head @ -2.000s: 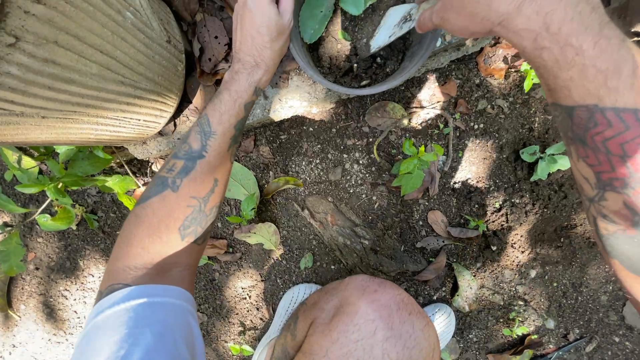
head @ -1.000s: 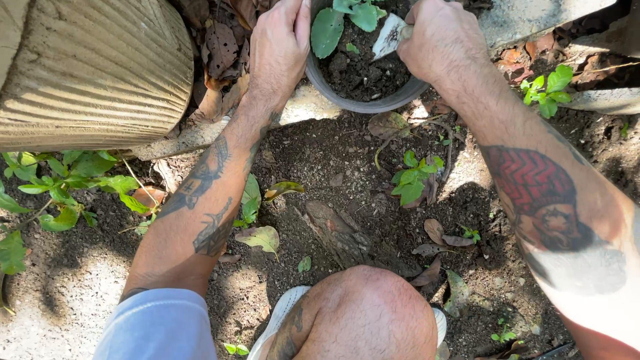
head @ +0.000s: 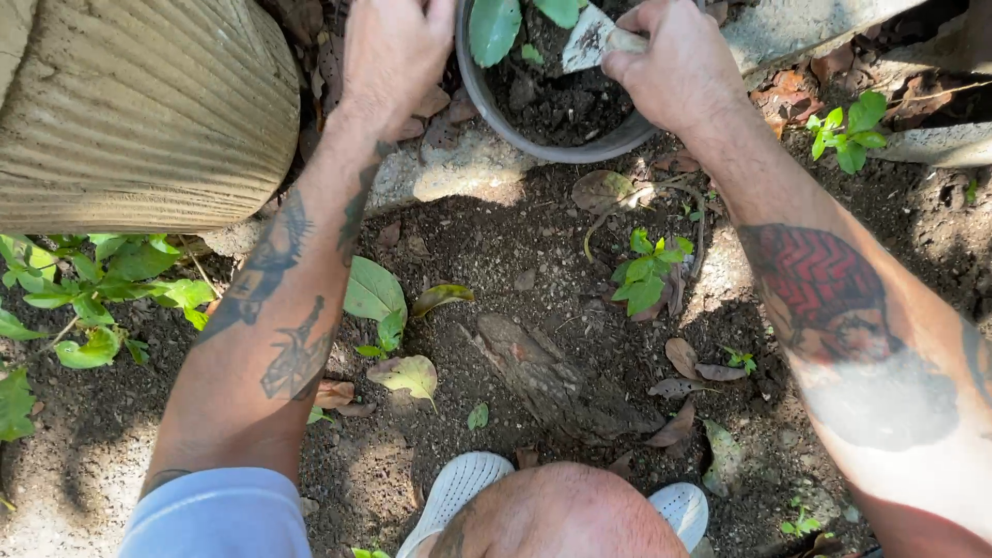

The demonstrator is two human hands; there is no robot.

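A round grey plastic pot (head: pixel 589 149) stands at the top centre, holding dark soil (head: pixel 570 108) and a plant with broad green leaves (head: pixel 494 29). My right hand (head: pixel 674 62) grips the handle of a small trowel or scraper, whose flat, dirt-marked pale blade (head: pixel 587 39) lies over the soil inside the pot. At the pot's left side is my left hand (head: pixel 395 54), its fingers partly cut off by the top edge; whether it touches the rim or holds anything cannot be told.
A large ribbed beige planter (head: pixel 155 132) fills the upper left. Concrete edging (head: pixel 465 167) runs beneath and beside the pot. Leafy weeds (head: pixel 93 294), a seedling (head: pixel 647 271), dry leaves and a weathered piece of wood (head: pixel 558 380) lie or grow around my white shoes (head: pixel 457 488).
The right hand with the tool has moved from above the pot's right side down to its right rim since the first frame. More of the soil and both hands came into view a second ago.
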